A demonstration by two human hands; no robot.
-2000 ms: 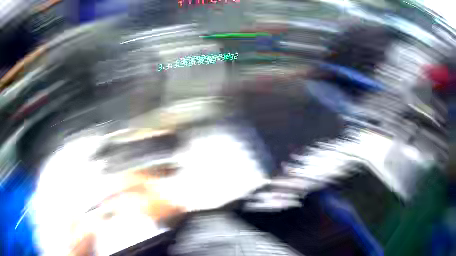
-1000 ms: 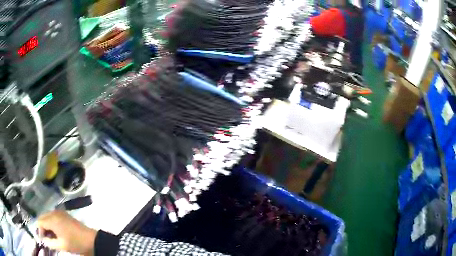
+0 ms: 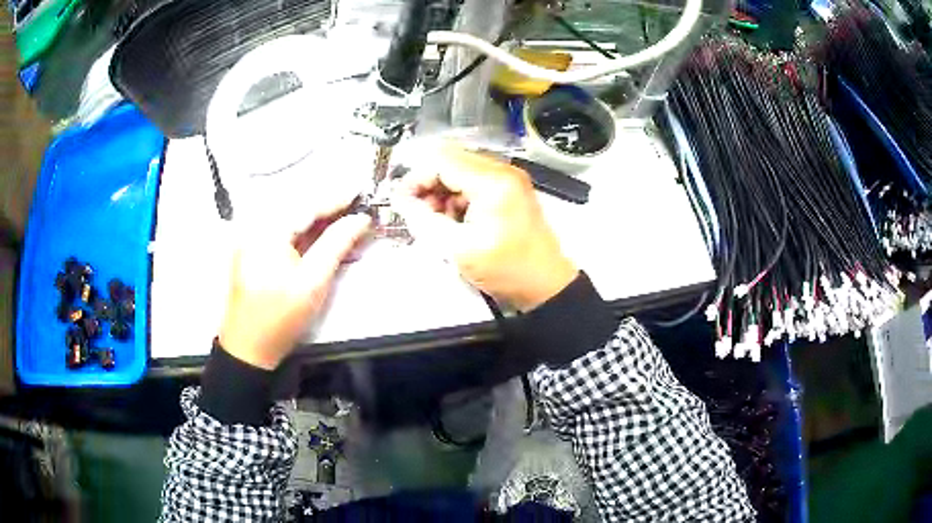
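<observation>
A small metal soldering fixture [image 3: 388,217] stands on the white bench surface under the dark iron head [image 3: 406,51]. My left hand [image 3: 284,281] is at its left side, thumb and fingertips close to the fixture; glare hides whether it holds a part. My right hand [image 3: 501,225] is at its right side with fingers curled in. A thin black lead [image 3: 492,303] comes out below my right palm and hangs past the bench edge. Its worked end is too small and bright to make out.
A blue tray [image 3: 102,194] with small black parts [image 3: 80,317] lies left. A round tin [image 3: 569,125], yellow item [image 3: 531,72] and dark handle [image 3: 552,180] lie behind my right hand. A stack of black cables [image 3: 766,174] with white plugs [image 3: 797,315] is right. A white hose [image 3: 613,69] curves behind.
The view has swung from the cable stack and blue bin back to the fixture. Both hands now show there; one second ago only one hand was seen, at the lower left.
</observation>
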